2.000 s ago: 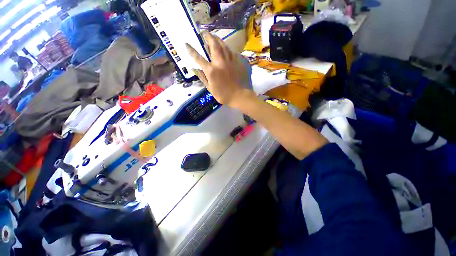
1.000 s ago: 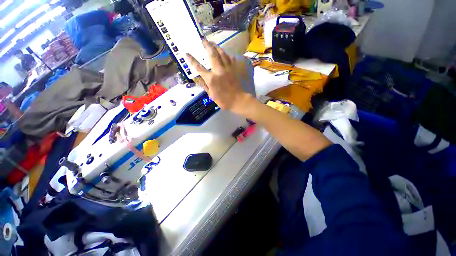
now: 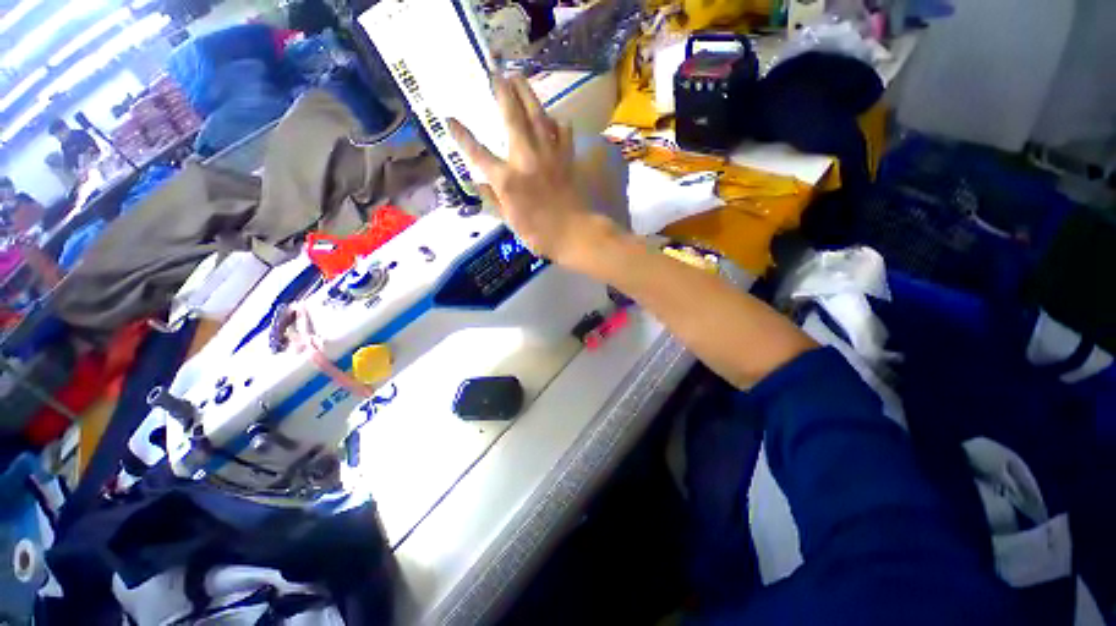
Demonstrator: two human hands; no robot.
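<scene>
A smartphone (image 3: 435, 80) with a bright white screen stands tilted on top of the white sewing machine head (image 3: 367, 320). My right hand (image 3: 526, 171) is at the phone's right side, fingers spread, with the thumb or a finger over the lower screen; whether it grips the phone's edge cannot be told. A black rounded device (image 3: 488, 397) lies on the white machine bed. Navy and white garment pieces (image 3: 220, 550) lie bunched at the needle end, lower left. My left hand is not in view.
A small black and pink item (image 3: 602, 328) lies near the patterned grey table edge (image 3: 551, 471). Red crumpled material (image 3: 357, 240) is behind the head. A black box with a handle (image 3: 714, 92) stands on yellow cloth. Navy and white cloth (image 3: 1004, 489) is piled at the right.
The small pictures on the phone screen have changed position and look. My right hand has shifted slightly but stays at the phone. The whole view has moved slightly.
</scene>
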